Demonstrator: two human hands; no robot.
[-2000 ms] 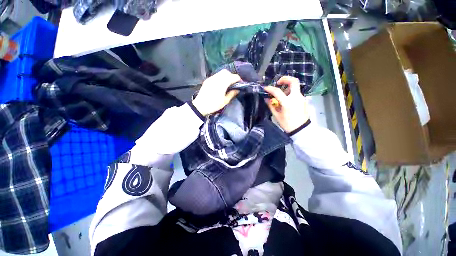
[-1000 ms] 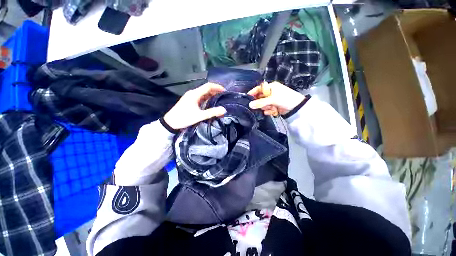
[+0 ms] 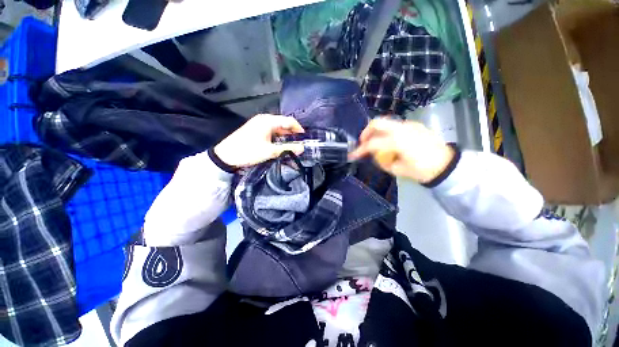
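A dark garment (image 3: 292, 261) with a plaid part (image 3: 329, 210) lies bunched on my lap. The plaid forms a ring around grey cloth at its middle. My left hand (image 3: 261, 142) pinches a plaid band (image 3: 326, 146) at its left end, thumb below and fingers above. My right hand (image 3: 400, 148) is blurred at the band's right end, fingers bent. A small yellow-orange spot shows in its palm, likely the handle of a small hand tool (image 3: 387, 160); its tip is hidden or blurred. I cannot tell if the right fingertips touch the band.
A blue crate (image 3: 112, 217) at left has plaid and dark garments (image 3: 37, 244) over its rim. A white table (image 3: 224, 12) with a black flat object (image 3: 144, 12) is ahead. Green cloth (image 3: 298, 41) holds plaid pieces under it. A cardboard box (image 3: 543, 115) stands at right.
The band has been turned so its plaid face shows between my hands. My right hand has moved right and slightly down, and its fingers are blurred. The view has shifted slightly.
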